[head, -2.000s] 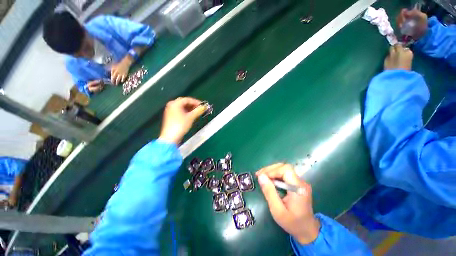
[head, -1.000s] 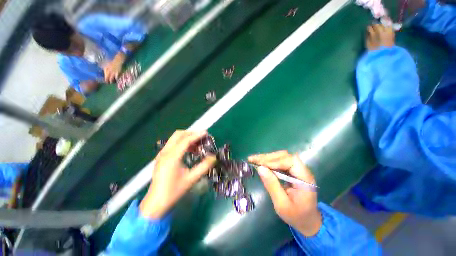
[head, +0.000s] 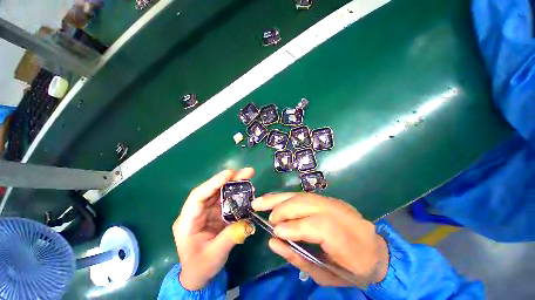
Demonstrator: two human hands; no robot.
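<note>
My left hand (head: 205,234) holds a smartwatch housing (head: 237,201), a dark rounded square with a shiny rim, its open inside facing me. A yellow-tan finger cot (head: 241,231) covers the thumb at its lower edge. My right hand (head: 328,234) holds slim metal tweezers (head: 293,246) like a pen, their tip at the housing's lower right corner. Whether the tip touches a part inside is too small to tell. A cluster of several similar housings (head: 300,136) lies on the green bench beyond my hands. A small pale square piece (head: 238,137) lies at its left.
A white rail (head: 234,89) runs diagonally beyond the cluster. Several spaced units, one here (head: 189,101), sit on the green conveyor belt (head: 158,76). A desk fan (head: 35,258) stands lower left, near grey metal posts (head: 53,176). A neighbour's blue sleeve (head: 510,70) is at right.
My left hand has moved from the cluster towards me and now holds a housing. My right hand has brought the tweezers to it. The view has shifted, bringing the fan into sight.
</note>
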